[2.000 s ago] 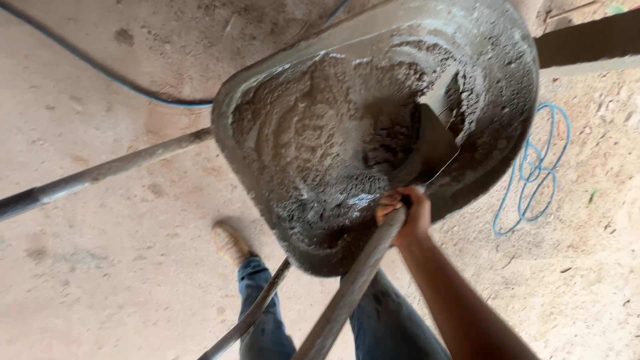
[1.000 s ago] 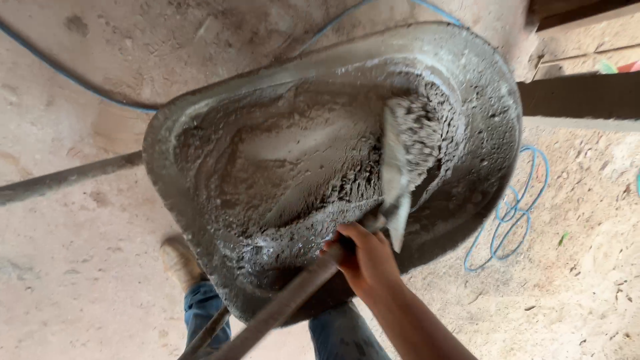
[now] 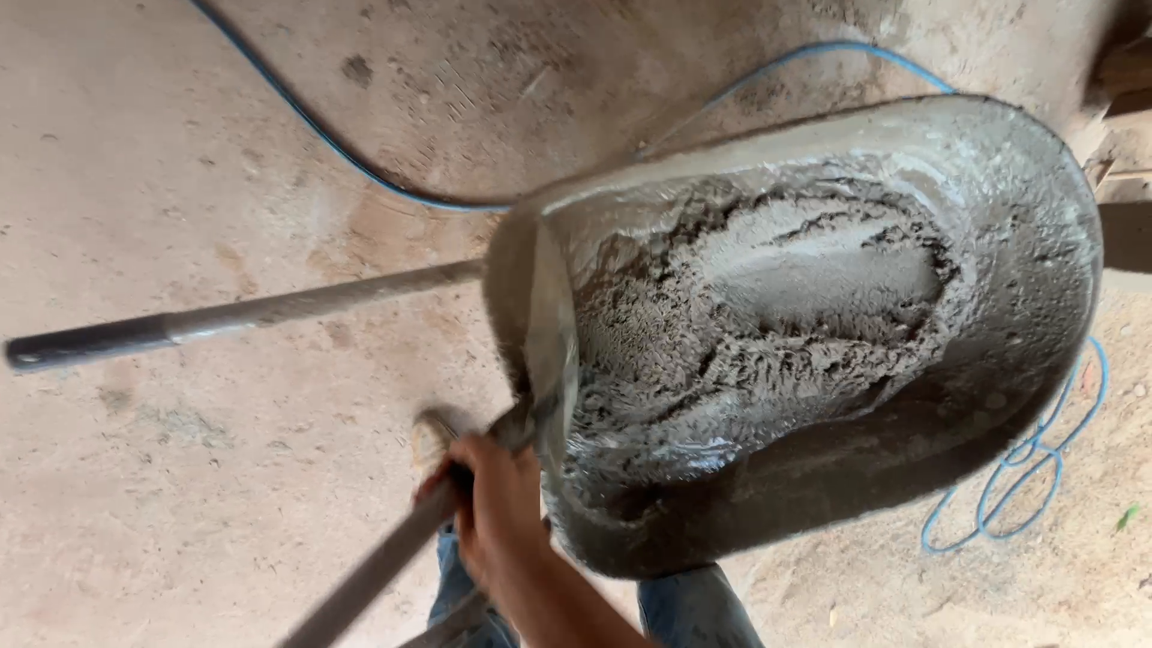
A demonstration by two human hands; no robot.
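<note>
My right hand (image 3: 495,495) is closed around the shaft (image 3: 387,562) of a shovel, close to its blade. The metal blade (image 3: 551,333) is at the handle-side end of a wheelbarrow tray (image 3: 1035,234), tilted and seen nearly edge-on. Wet grey mortar or concrete (image 3: 648,360) lies in the tray, with a smooth hollow pressed into its middle. The shaft runs out of the picture at the lower left. My left hand is not in view.
A wheelbarrow handle with a dark grip (image 3: 90,344) sticks out left. A blue hose or cable (image 3: 333,144) crosses the floor, with loose loops (image 3: 1017,486) at right. My jeans (image 3: 693,607) and a shoe (image 3: 432,441) are below the tray. A dark beam (image 3: 1125,236) is at right.
The shovel blade has moved left, from the right part of the tray to its handle-side end, with my right hand still on the shaft. A smooth hollow now shows toward the tray's right.
</note>
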